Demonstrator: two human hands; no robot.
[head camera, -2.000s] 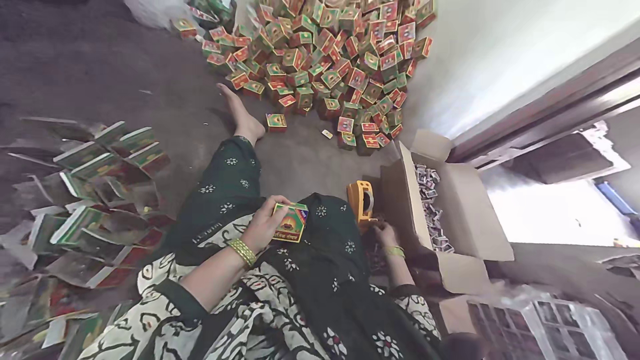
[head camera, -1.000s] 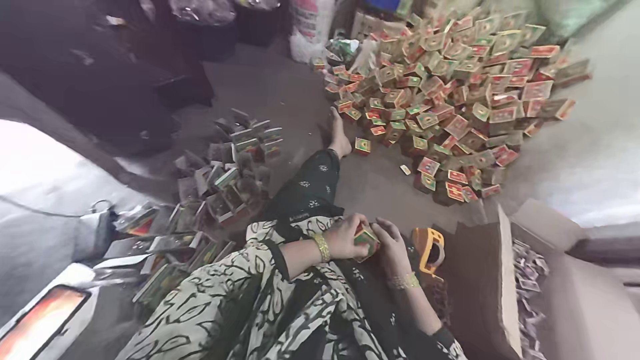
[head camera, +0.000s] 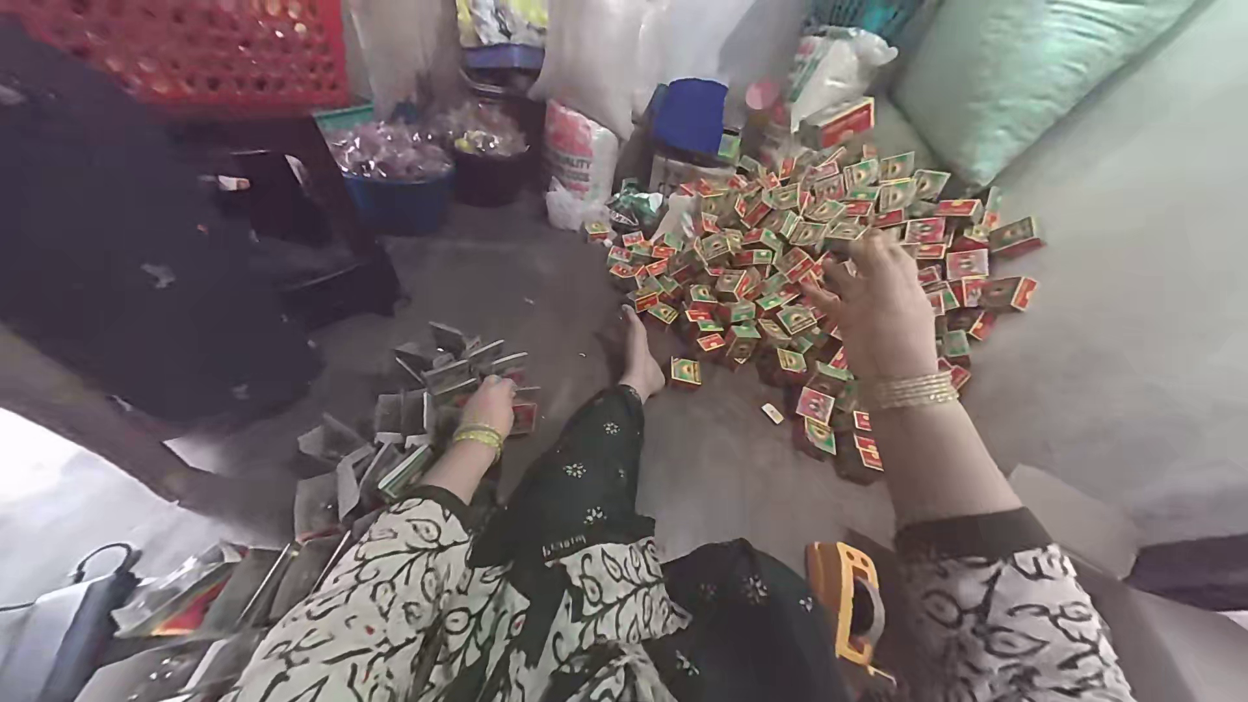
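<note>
My right hand (head camera: 882, 312) is stretched over the heap of small red-and-green cardboard boxes (head camera: 741, 258), fingers apart; its fingertips are at the upper part of the heap, and no box shows in its grasp. At the left, my left hand (head camera: 489, 405) is at the open, empty-looking cardboard boxes (head camera: 414, 414). Its fingers are partly hidden, so whether it grips one of them I cannot tell. A yellow tape dispenser (head camera: 846, 604) lies by my right knee, below my right forearm. One small box (head camera: 685, 371) sits apart from the heap, near my bare foot.
Behind the heap stand white sacks (head camera: 580, 151) and a pale green sack (head camera: 1024, 78). A blue tub (head camera: 400, 190) of wrapped items and a red plastic basket (head camera: 195, 54) are at the upper left. Cardboard flaps (head camera: 1077, 517) show at the right, beside the wall.
My hands were together on a small box at my lap; now they are apart, the right over the heap and the left at the open boxes. The view has swung left.
</note>
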